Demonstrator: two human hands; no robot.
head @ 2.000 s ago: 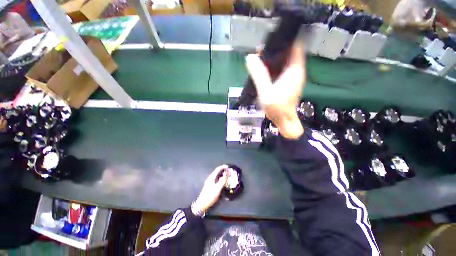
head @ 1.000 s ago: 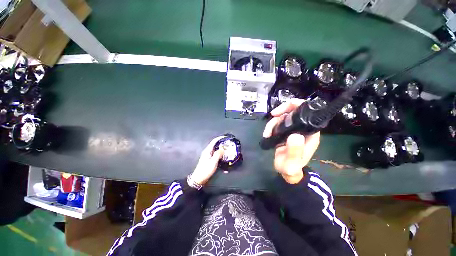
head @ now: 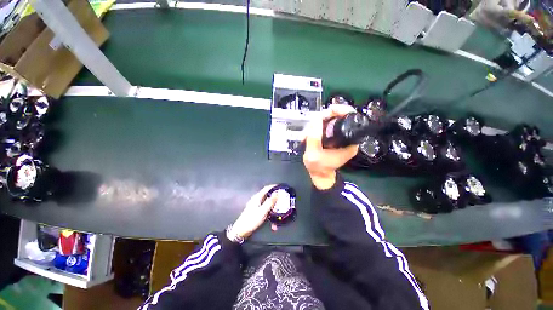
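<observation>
A round black lamp head (head: 285, 206) with a silver-white centre lies on the bench near its front edge. My left hand (head: 253, 217) holds it from the left side, fingers on its rim and centre. My right hand (head: 324, 151) is wrapped around a thick black electric screwdriver (head: 348, 129) with a curved dark cable. The screwdriver is at the near right end of the light grey screw feeder (head: 279, 133). Its tip is hidden, so I cannot tell whether it touches the pickup.
Rows of black lamp heads (head: 426, 149) stand at the right. More units (head: 24, 172) cluster at the far left beside a metal upright (head: 91, 54) and a carton (head: 57, 57). A thin wire hangs behind the feeder. A white drawer (head: 100, 257) is below the bench's left edge.
The right hand first brought the screwdriver down beside the lamp head, then moved it up and left to the feeder. The left hand has stayed on the lamp head.
</observation>
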